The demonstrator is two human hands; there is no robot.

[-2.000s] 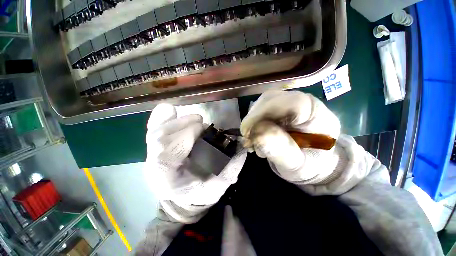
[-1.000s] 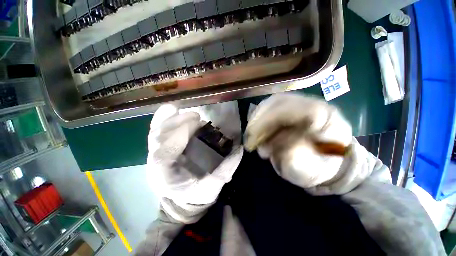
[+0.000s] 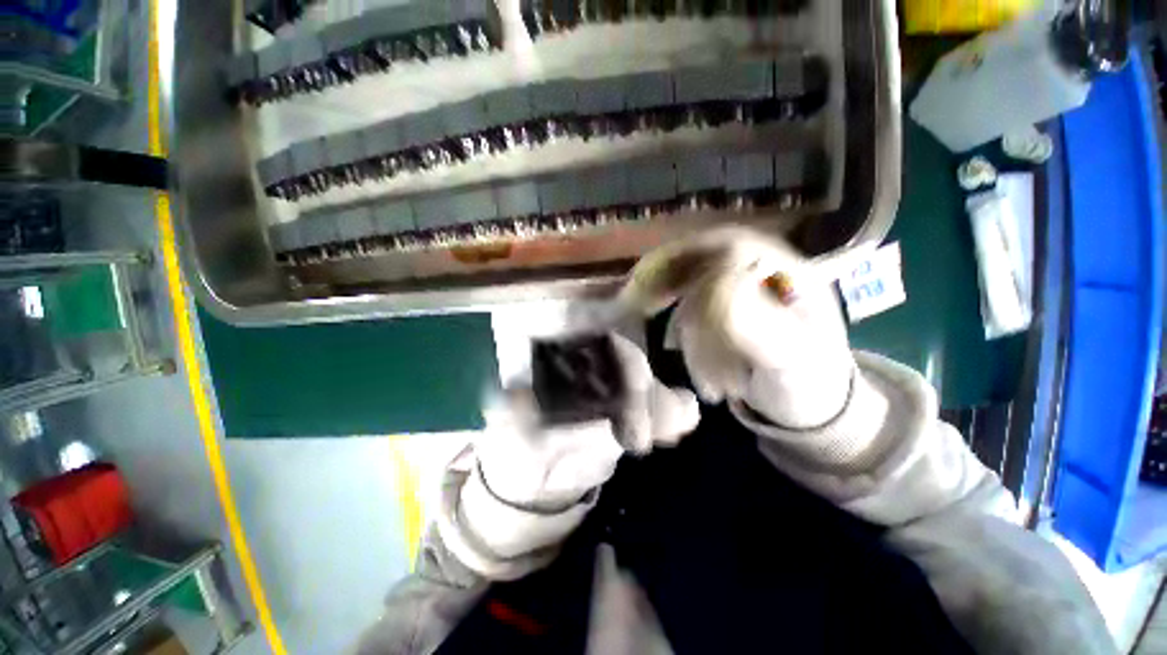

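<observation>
My left hand (image 3: 550,441), in a white knit glove, holds a dark block (image 3: 577,378) with its dark open side turned up. The image is blurred there. My right hand (image 3: 768,333), also gloved, is closed to the right of the block, apart from it. Only an orange-brown spot of the tool's handle (image 3: 779,289) shows in my right fist; its tip cannot be made out. A thin white wipe (image 3: 513,343) lies behind my left hand.
A steel tray (image 3: 371,307) with rows of grey blocks (image 3: 576,195) stands ahead. At right are a printed label (image 3: 872,282), a white packet (image 3: 1000,262), a white bottle (image 3: 992,92), a yellow container (image 3: 960,13) and a blue bin (image 3: 1111,294). Racks stand at left.
The view has shifted, bringing the yellow container in. My left hand has turned the block so its open side faces up. My right hand has turned, hiding most of the handle.
</observation>
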